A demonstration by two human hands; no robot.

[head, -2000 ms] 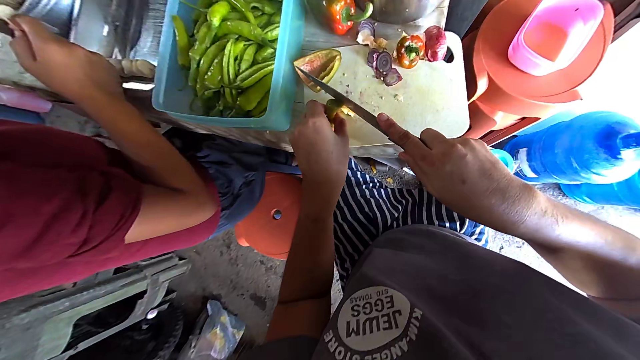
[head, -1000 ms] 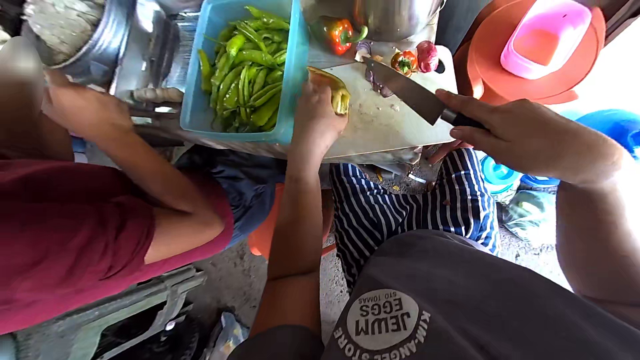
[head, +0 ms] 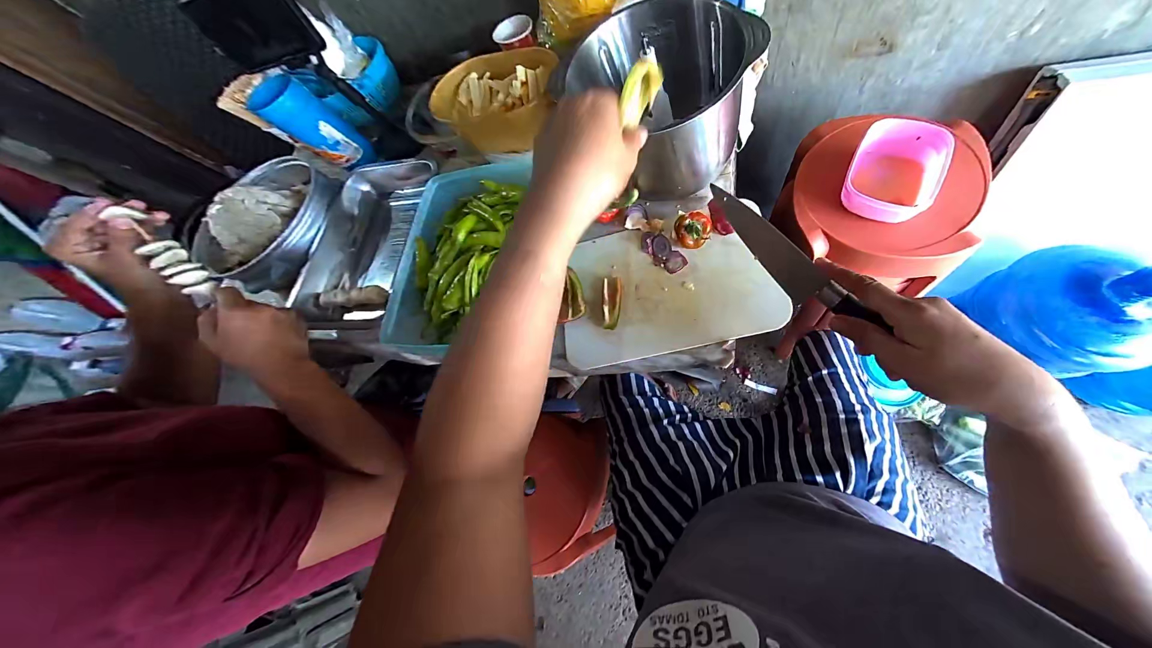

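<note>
My left hand (head: 589, 148) is raised at the near side of a large steel pot (head: 688, 153), holding a yellow-green pepper piece (head: 640, 93) by the rim. My right hand (head: 909, 328) grips a kitchen knife (head: 778, 252) by its black handle, blade pointing up and left over the right edge of a white cutting board (head: 711, 310). On the board lie a cut pepper strip (head: 612, 302), another pepper piece (head: 573, 297) partly behind my left forearm, purple onion pieces (head: 663, 252) and a red-green pepper (head: 693, 229). Left of the board, a blue tub (head: 405, 315) holds green chillies (head: 468, 243).
At left, a co-worker's hands (head: 256, 333) hold a skewer of pale slices (head: 175, 265) beside a metal pot of pale food (head: 310, 211) and a metal tray (head: 360, 238). Behind stands a yellow bowl of pale strips (head: 531, 112). A pink container (head: 945, 144) sits on a red stool (head: 832, 193).
My left hand has moved from the board to the steel pot with a pepper piece. The knife, earlier at the pepper, is now at the board's right edge. The view has shifted.
</note>
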